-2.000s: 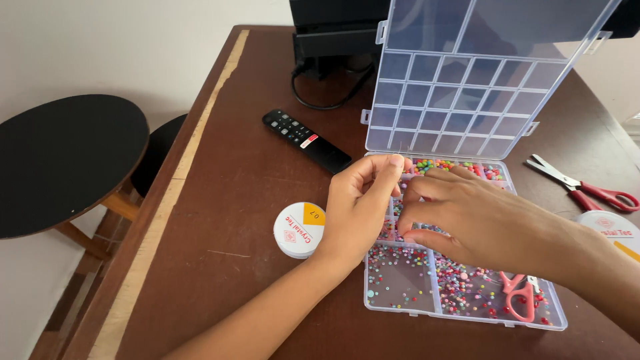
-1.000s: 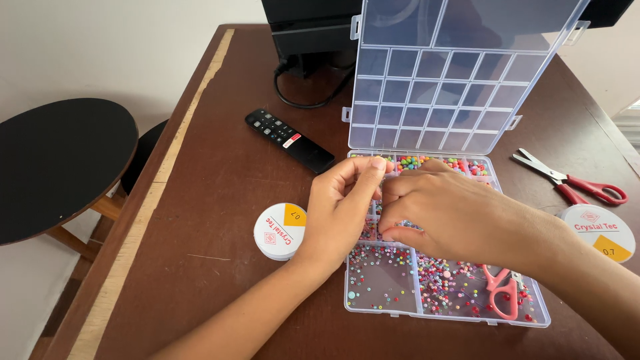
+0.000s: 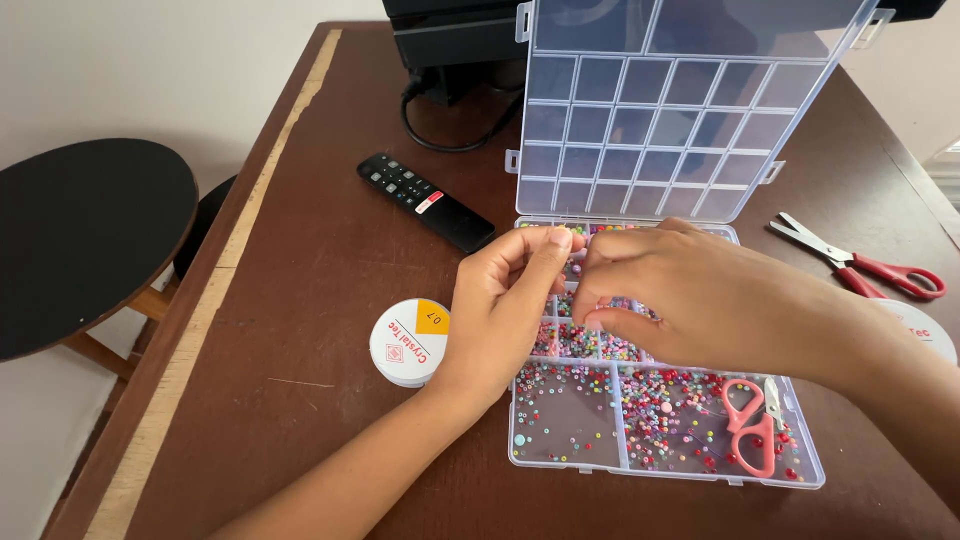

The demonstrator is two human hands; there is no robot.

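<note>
A clear plastic bead box [image 3: 620, 420] lies on the table with its divided lid [image 3: 630, 120] raised. Small colored beads [image 3: 645, 390] fill many compartments. My left hand [image 3: 506, 307] is over the box's left side, thumb and index fingertip pinched together; whatever is between them is too small to make out. Just right of it, my right hand [image 3: 645, 292] hovers over the middle compartments with curled fingers, the index and thumb tips partly apart; whether it holds a bead or thread cannot be told. Pink-handled scissors [image 3: 752, 435] rest in the large lower right compartment.
A round spool [image 3: 409, 341] sits left of the box, and another spool [image 3: 926, 334] is partly behind my right forearm. Red-handled scissors [image 3: 855, 259] lie at right. A black remote control [image 3: 426, 201], a black device with a cable [image 3: 457, 45] and a black round stool [image 3: 94, 240] are also in view.
My right hand's fingers have shifted lower beside my left hand, which keeps its pinch. The other objects stay where they were on the table.
</note>
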